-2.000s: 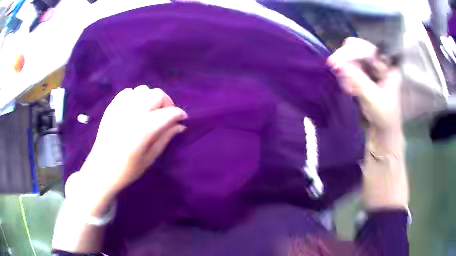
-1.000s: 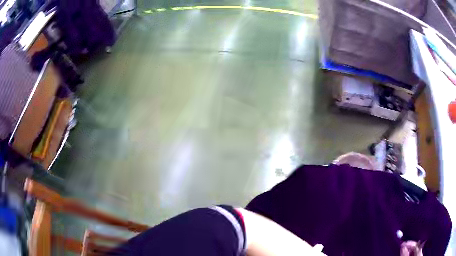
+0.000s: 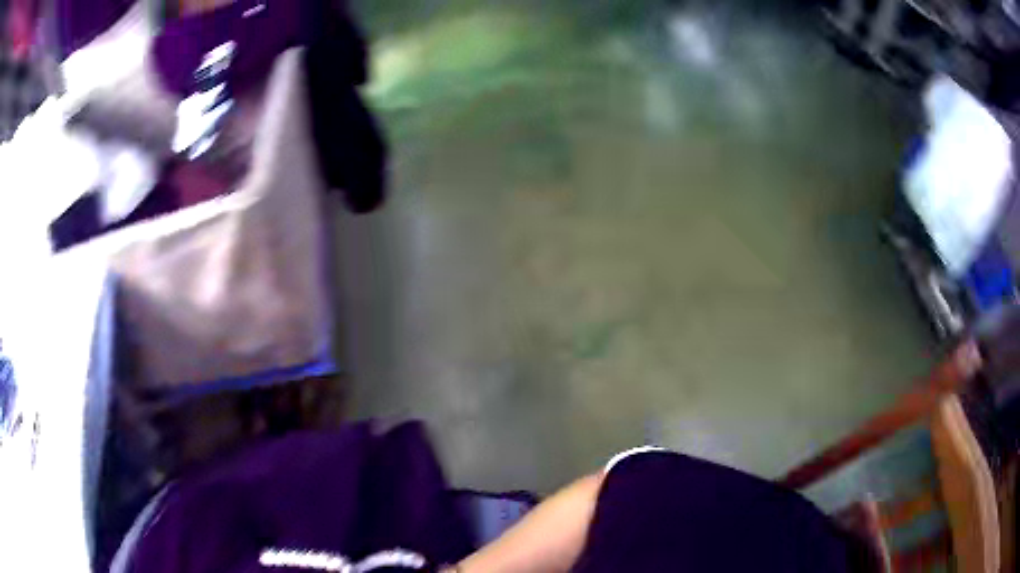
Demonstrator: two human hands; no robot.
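The dark purple garment (image 3: 324,487) lies over my lap at the bottom left, cut off by the lower edge. White scalloped trim (image 3: 304,557) shows on it near the bottom edge. My bare right forearm comes out of a dark purple sleeve at the bottom centre and runs down to the left out of the picture. My right hand is cut off below the edge. My left hand is not in view. The picture is blurred.
A beige cloth-lined bin (image 3: 229,297) with a blue lower edge stands at the left, holding purple and white cloth (image 3: 224,50). A white table (image 3: 45,336) runs along the left edge. A wooden chair frame (image 3: 962,476) is at the right, on green floor (image 3: 604,269).
The view has swung from the garment to floor on one side, then to the other side, with the table now at the left. Both hands, seen two seconds ago, are out of view.
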